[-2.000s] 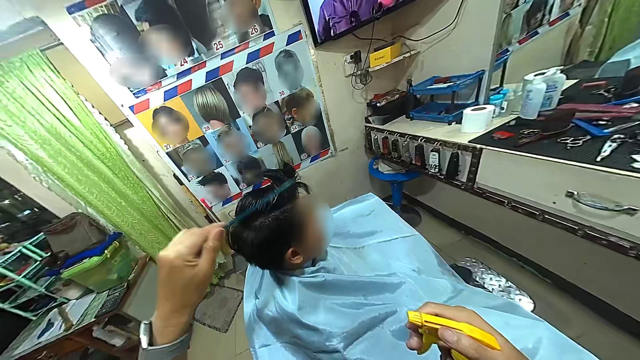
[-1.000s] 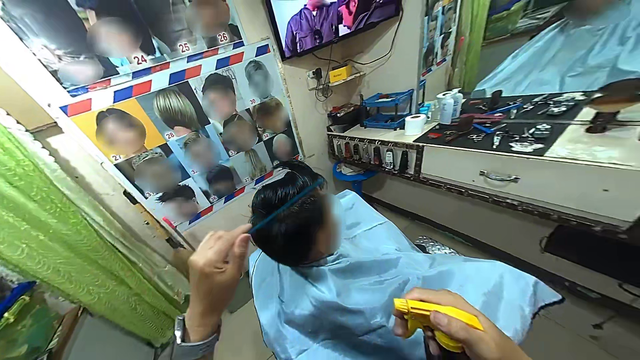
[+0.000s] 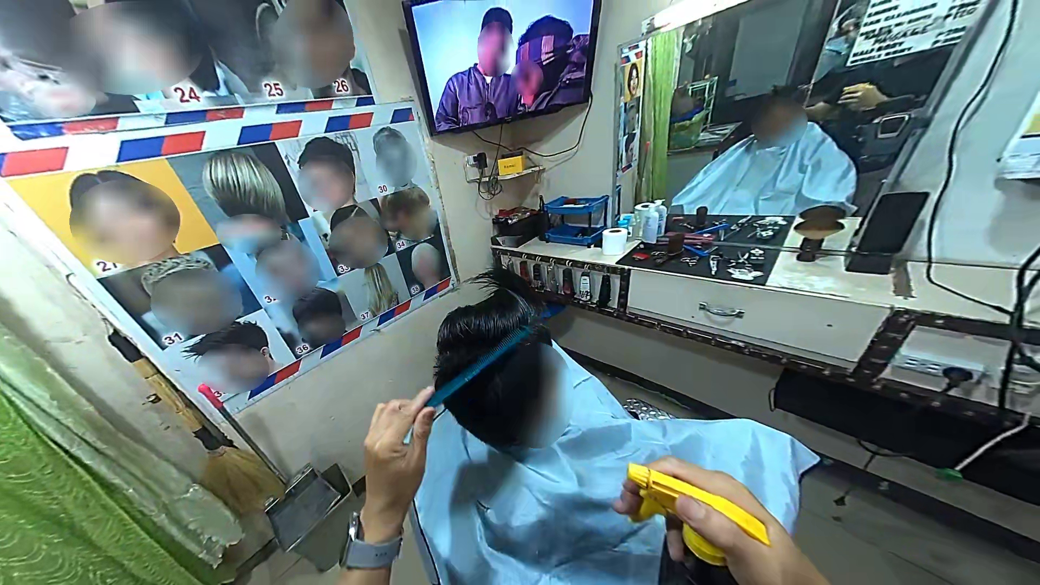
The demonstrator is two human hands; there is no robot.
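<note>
A seated person with wet-looking dark hair [image 3: 479, 333] wears a light blue barber's cape [image 3: 569, 479]. My left hand [image 3: 396, 455], with a watch at its wrist, pinches one end of a blue comb [image 3: 479, 367] that lies slantwise against the side of the hair. Some strands stand up above the comb's far end. On the right, over the cape, my right hand [image 3: 715, 512] is closed around the yellow trigger head [image 3: 691, 500] of a spray bottle, its nozzle toward the seated person. The bottle's body is mostly hidden.
A counter with a drawer [image 3: 731, 313] runs along the right wall under a mirror [image 3: 756, 130], bearing scissors and other tools on a black mat [image 3: 707, 252]. A broom [image 3: 236, 479] and a dustpan [image 3: 309, 500] stand at the left wall, beside a green curtain [image 3: 73, 487].
The view has swung to the right. My left hand has drawn the comb through the hair, and strands at the front now stand raised. My right hand keeps the sprayer over the cape.
</note>
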